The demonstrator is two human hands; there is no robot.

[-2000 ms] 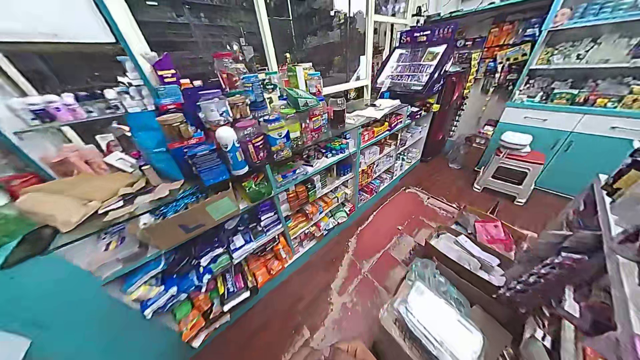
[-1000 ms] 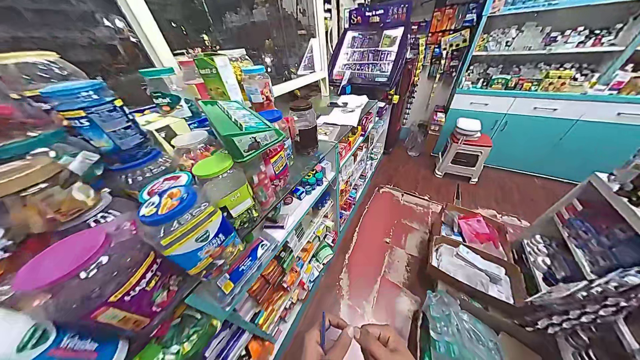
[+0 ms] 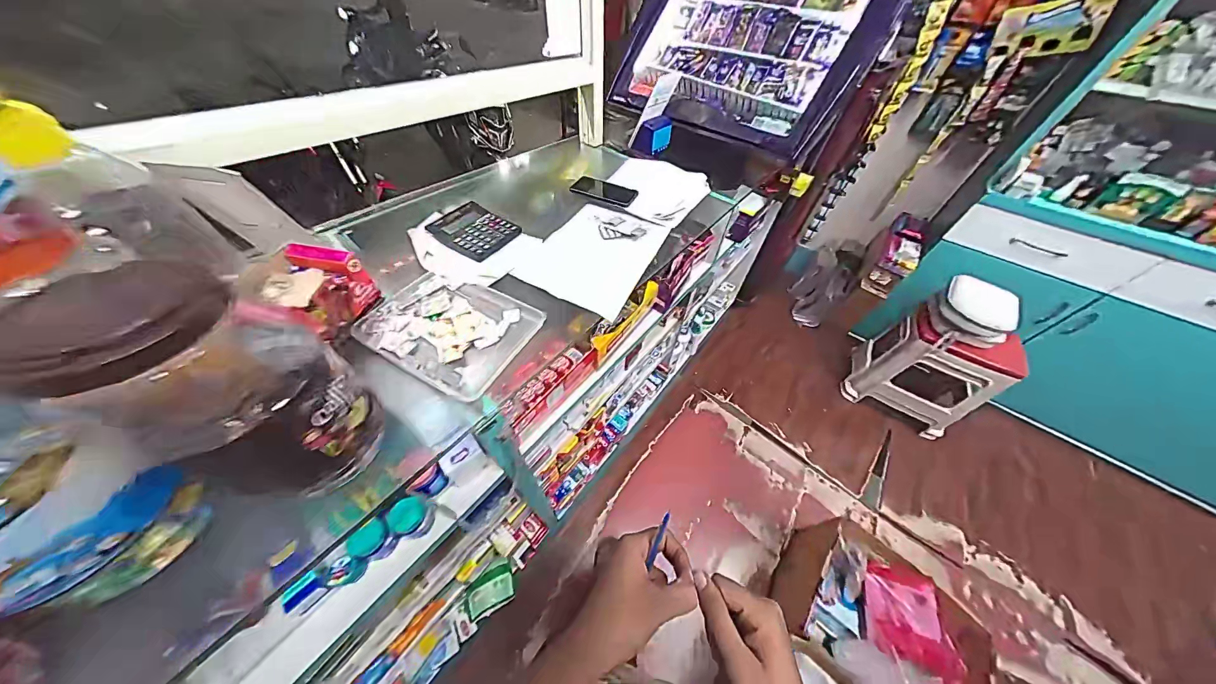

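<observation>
At the lower middle, my left hand [image 3: 638, 589] is closed around a blue pen [image 3: 657, 541], which points upward between its fingers. My right hand [image 3: 746, 627] is beside it, fingertips meeting those of the left; whether something small is pinched there cannot be made out. Ahead on the glass counter [image 3: 418, 214] lie white papers [image 3: 594, 256], a black calculator [image 3: 473, 230] and a dark smartphone [image 3: 604, 191]. Nearer is a clear plastic tray [image 3: 513, 347] with small pale pieces in it.
A large jar with a brown lid [image 3: 114, 323] stands on the counter at left. A cardboard box [image 3: 807, 575] with a pink packet is right of my hands. Farther off are a stool [image 3: 936, 370], teal cabinets [image 3: 1130, 380] and a display rack [image 3: 750, 66].
The view has moved forward along the counter, bringing the papers and tray closer. Both hands are now higher in the view than a second ago, still together with the blue pen.
</observation>
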